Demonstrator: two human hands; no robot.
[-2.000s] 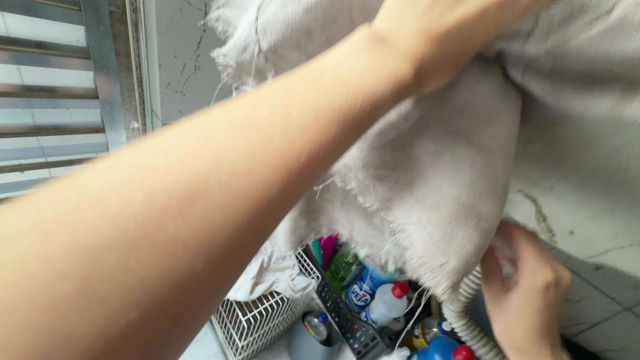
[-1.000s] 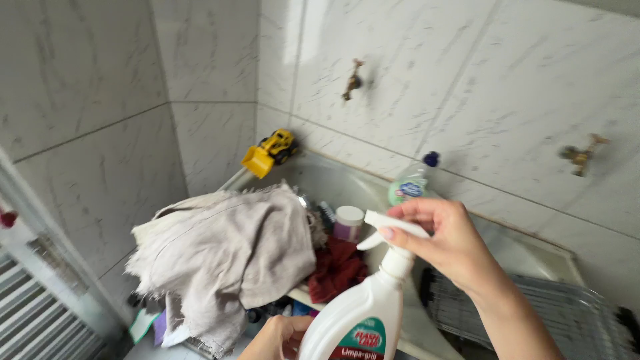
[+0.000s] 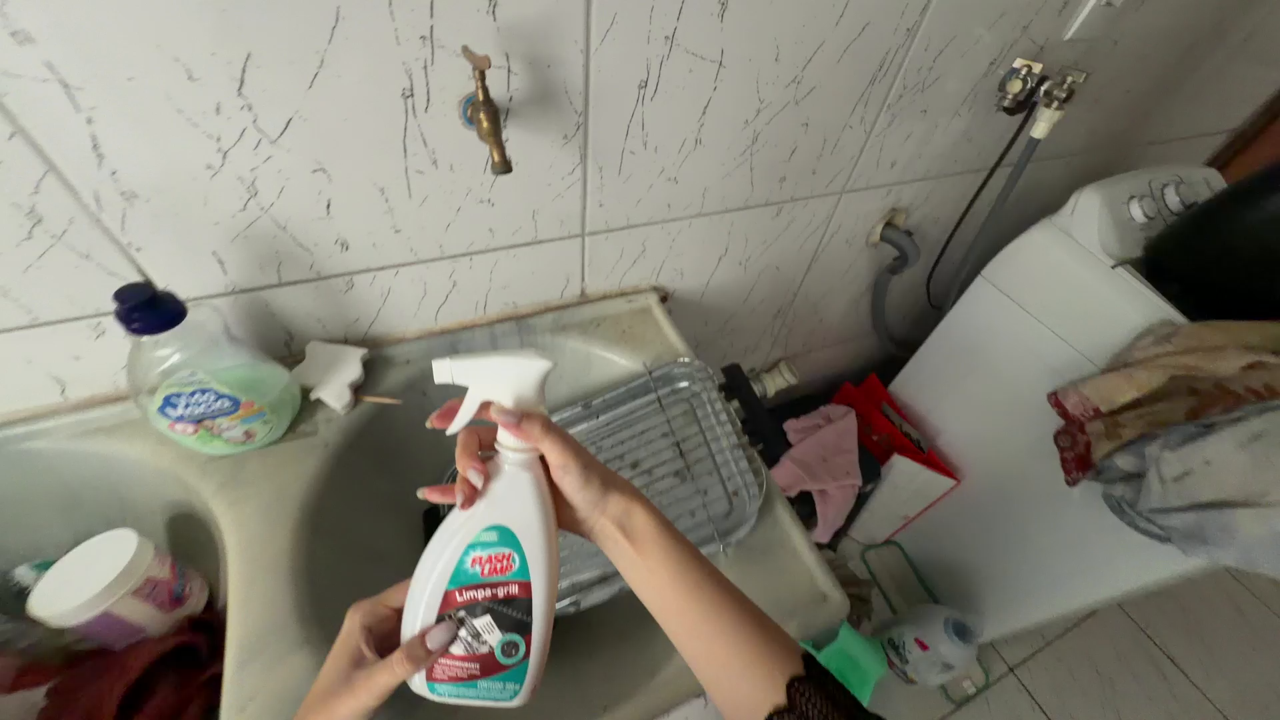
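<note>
A white Flash Limp spray bottle [image 3: 490, 560] of grill cleaner stands upright between my hands, its nozzle turned to the left. My right hand [image 3: 520, 455] grips it around the neck, just below the trigger. Lower down, my left hand [image 3: 390, 640] holds the bottle's body, the thumb lying across the label. Behind the bottle, an electric grill with a silvery tray [image 3: 665, 465] rests in the right basin of the laundry sink [image 3: 270, 540]. A clear bottle of green liquid [image 3: 215, 400] is on the sink's ledge, to the left.
A brass tap [image 3: 487, 120] juts from the tiled wall. A tub with a white lid [image 3: 115, 590] and dark red cloth [image 3: 150, 670] are in the left basin. To the right are a white washing machine [image 3: 1010, 430] with cloths on top, a pink cloth [image 3: 822, 465] and a plastic bottle [image 3: 930, 645].
The grey cloth handled two seconds ago is out of my hands. The spray bottle, in my hands one second ago, is now held upright in fuller view. The view has swung right.
</note>
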